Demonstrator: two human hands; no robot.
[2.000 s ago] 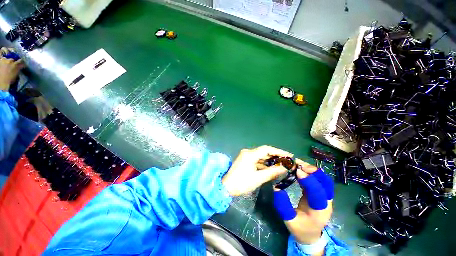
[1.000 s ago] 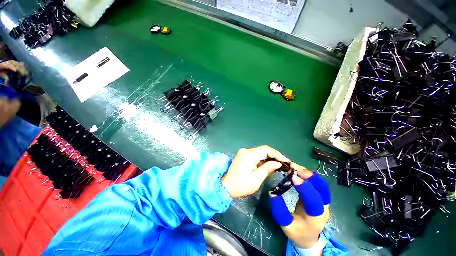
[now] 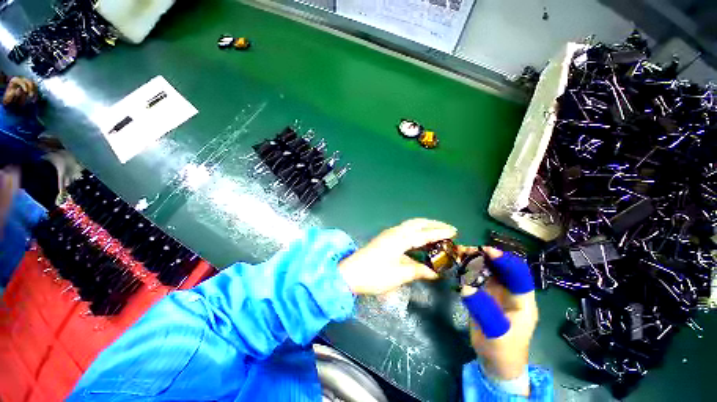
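My left hand (image 3: pixel 397 257) pinches the gold part of a small round two-part thing (image 3: pixel 442 253), which looks like a folding magnifier. My right hand (image 3: pixel 503 302), with bright blue finger sleeves, holds a dark round disc (image 3: pixel 474 269) right beside it. Whether the two parts are joined is hidden by the fingers. A group of black binder clips (image 3: pixel 295 165) lies on the green bench, silver loops outward. A similar white-and-gold disc pair (image 3: pixel 418 133) lies behind it, with another pair (image 3: pixel 233 42) further left.
A large tangled heap of clips (image 3: pixel 629 173) spills from an off-white bin (image 3: pixel 528 161) at right. A red tray (image 3: pixel 47 338) with clip rows is at lower left. A white card (image 3: pixel 149 118) with two dark bars lies at left. A co-worker's blue sleeve (image 3: pixel 20 228) is at the left edge.
The gold and dark parts in my hands have spread apart, and my right hand has shifted slightly right. Both disc pairs on the bench have moved left. The co-worker's arm has moved.
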